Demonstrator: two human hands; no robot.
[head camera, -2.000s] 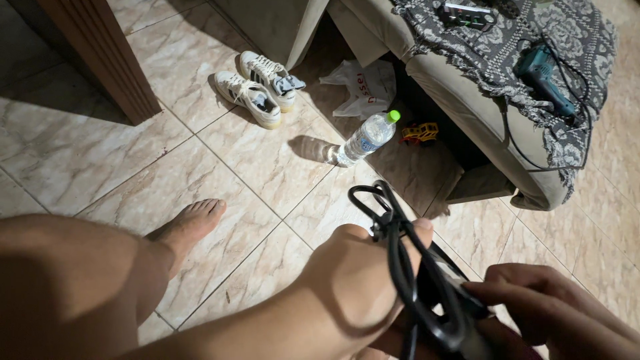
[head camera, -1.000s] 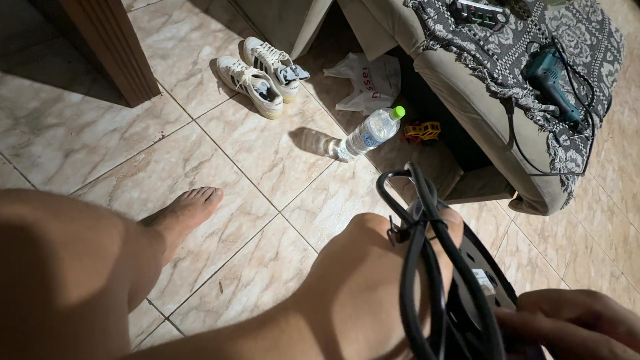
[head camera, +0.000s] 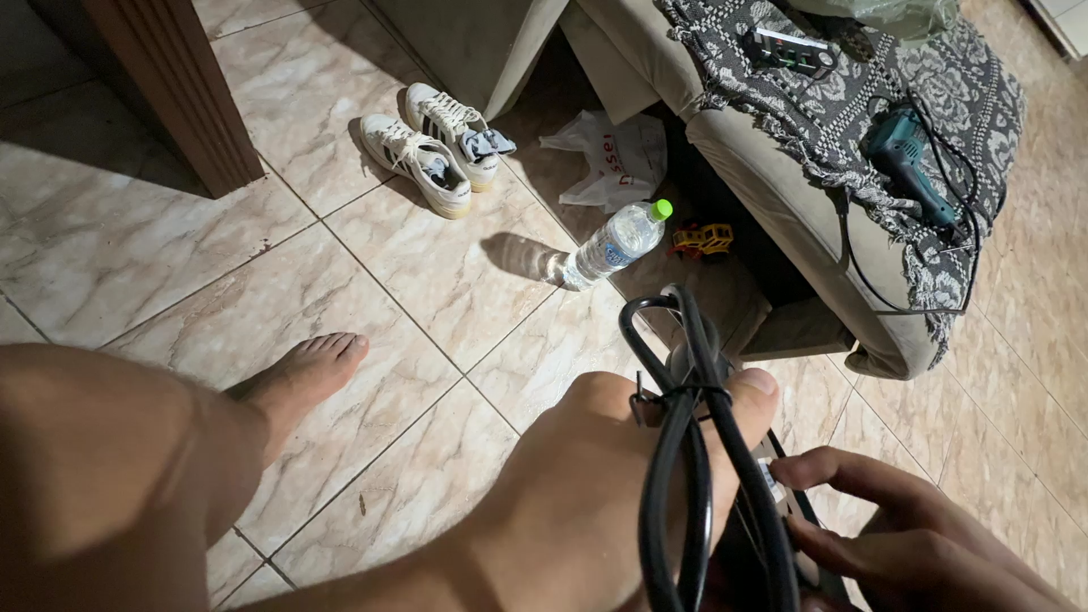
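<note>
My left hand (head camera: 629, 476) reaches in from the bottom, its thumb up against a looped black cable (head camera: 667, 484) that a thin tie bundles together. Behind the loops is a dark object (head camera: 803, 510) with a small pale label; the cable and hands hide most of it, so its kind cannot be told. At the lower right, my right hand (head camera: 901, 527) has its index finger and thumb on this object's right side. The palm side of my left hand is hidden.
A water bottle (head camera: 612, 246) with a green cap stands on the tiles beside sneakers (head camera: 438, 153), a plastic bag (head camera: 620, 157) and a yellow toy vehicle (head camera: 704, 240). A corded teal power tool (head camera: 909, 161) lies on the patterned throw (head camera: 977, 93) over the sofa (head camera: 765, 170). Left is a brown wooden post (head camera: 170, 93).
The cable loops now stand more upright before my left hand, and more of the dark object's side with the pale label shows. My right hand stays at that object.
</note>
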